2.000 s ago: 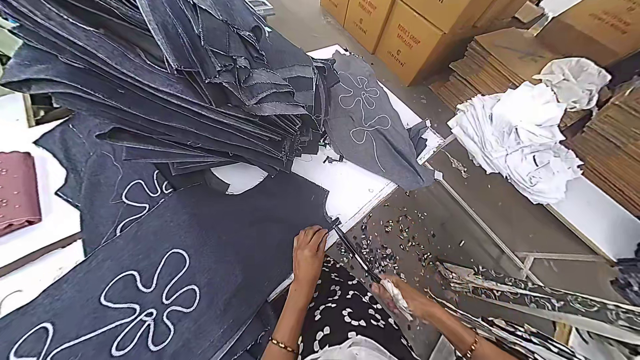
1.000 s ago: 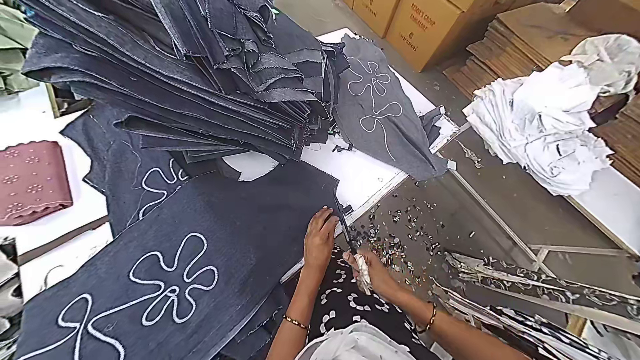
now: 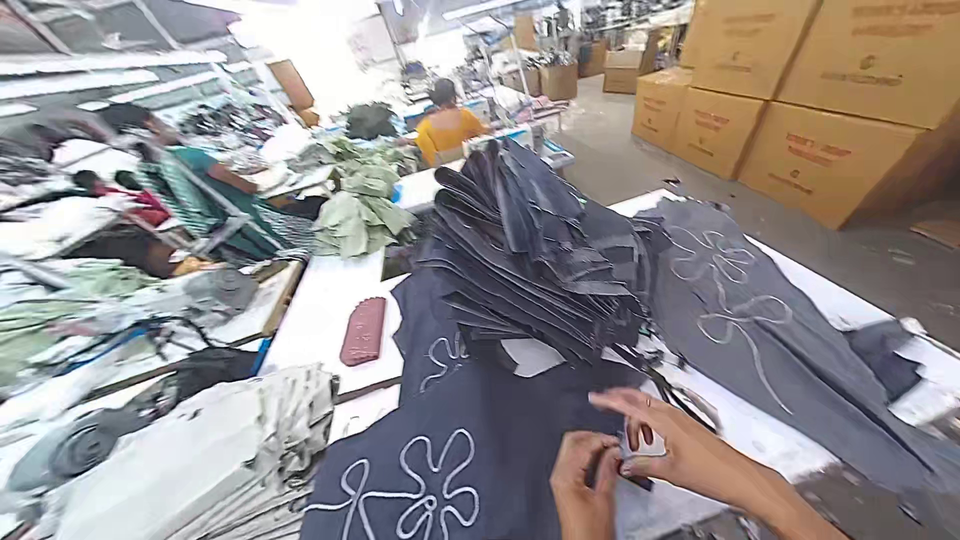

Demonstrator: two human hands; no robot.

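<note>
A dark denim panel [image 3: 517,442] with a white cord flower lies across the table under my hands. At its right edge my left hand [image 3: 585,472] has its fingertips pinched together on the cloth edge. My right hand [image 3: 675,442] is just beside it, index finger stretched out over the panel and thumb near the left fingertips; no tool shows in it. A narrow dark item [image 3: 679,397], blurred, lies just beyond the right hand; I cannot tell if it is the scissors. A tall pile of dark denim pieces [image 3: 540,270] stands behind. A greyer denim panel [image 3: 727,300] with cord flowers lies to the right.
A folded pink cloth [image 3: 364,330] lies on the white table at left, beyond a stack of pale cloth [image 3: 172,450]. Green pieces [image 3: 364,202] are heaped behind. Two people sit farther off, one in yellow [image 3: 446,131], one in teal [image 3: 217,187]. Cardboard boxes [image 3: 817,157] stand back right.
The view has lifted and swung to the left. My right hand held black scissors at the panel's edge before; now no scissors show in it, and both hands are close together at the edge.
</note>
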